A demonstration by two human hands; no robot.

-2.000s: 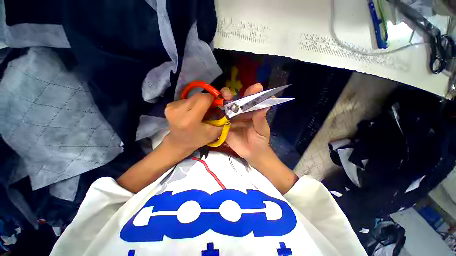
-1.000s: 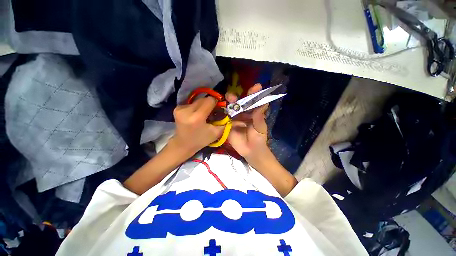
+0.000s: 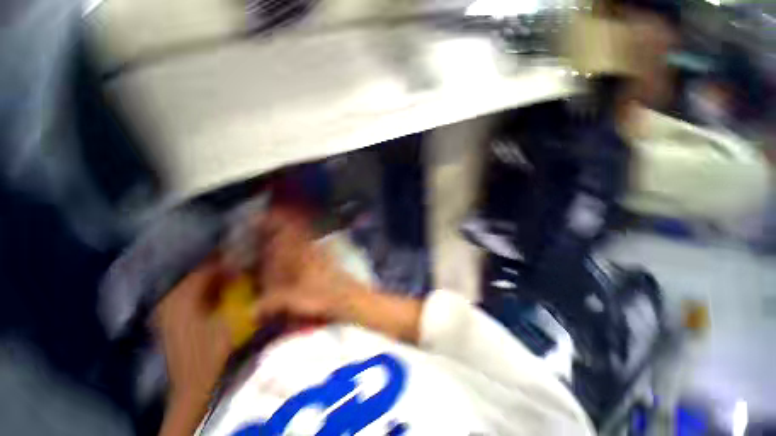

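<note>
The frame is strongly blurred. My left hand is at the lower left, around the yellow handle of the scissors; the blades cannot be made out. My right hand is just to the right of the scissors, close in front of the white shirt. Whether it holds anything cannot be told. Light grey cloth lies beyond and left of my hands, beside dark cloth at the left.
The pale table crosses the top, its front edge beyond my hands. A dark fabric pile lies right of a pale upright strip. Another person in a light sleeve is at the upper right.
The view has swung to the right, so my hands and scissors now appear further left and lower. Another person has come into view. Everything has become blurred.
</note>
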